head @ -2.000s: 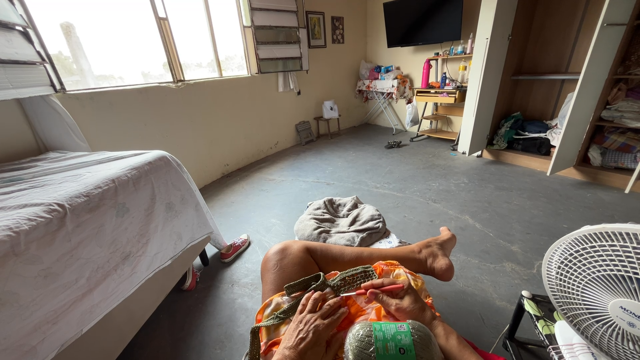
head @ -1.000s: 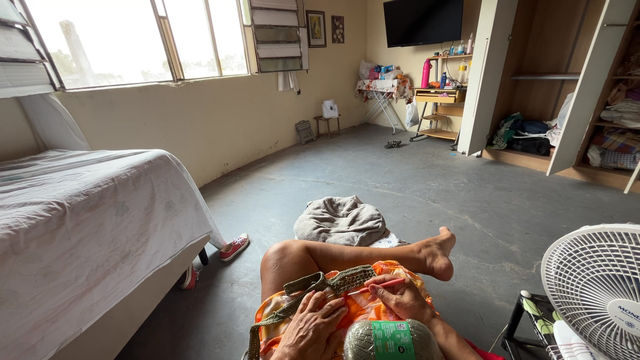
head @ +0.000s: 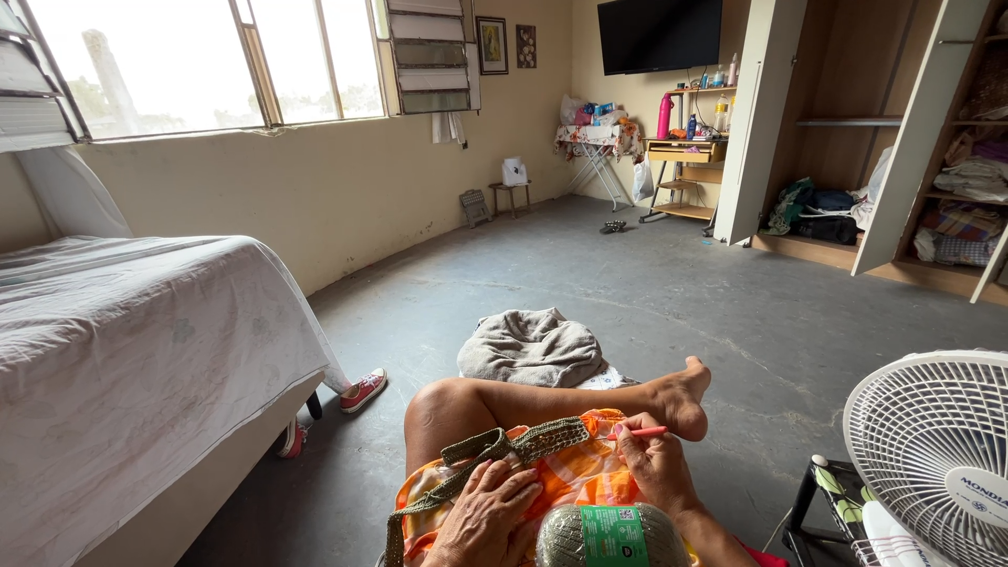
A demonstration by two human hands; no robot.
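Observation:
My right hand (head: 654,465) grips a crochet hook with a pink-red handle (head: 647,431), its thin tip pointing left at the end of a green crocheted strip (head: 551,439). The strip lies across the orange patterned cloth (head: 575,472) on my lap and loops down to the left as a narrow band. My left hand (head: 492,504) rests palm down on the cloth, its fingertips just below the strip; whether it pinches any yarn cannot be told. Between my forearms sits a large ball of green yarn (head: 563,535) with a green printed label.
A white Mondial fan (head: 937,441) stands close on the right, beside a black-framed stand (head: 803,504). A grey cloth bundle (head: 529,348) lies on the floor beyond my crossed leg. At left are a bed with a white sheet (head: 142,339) and red sneakers (head: 364,390).
My right hand and the crochet hook have moved a little to the right, away from my left hand. The strip's right end shows more plainly. My left hand has stayed about where it was.

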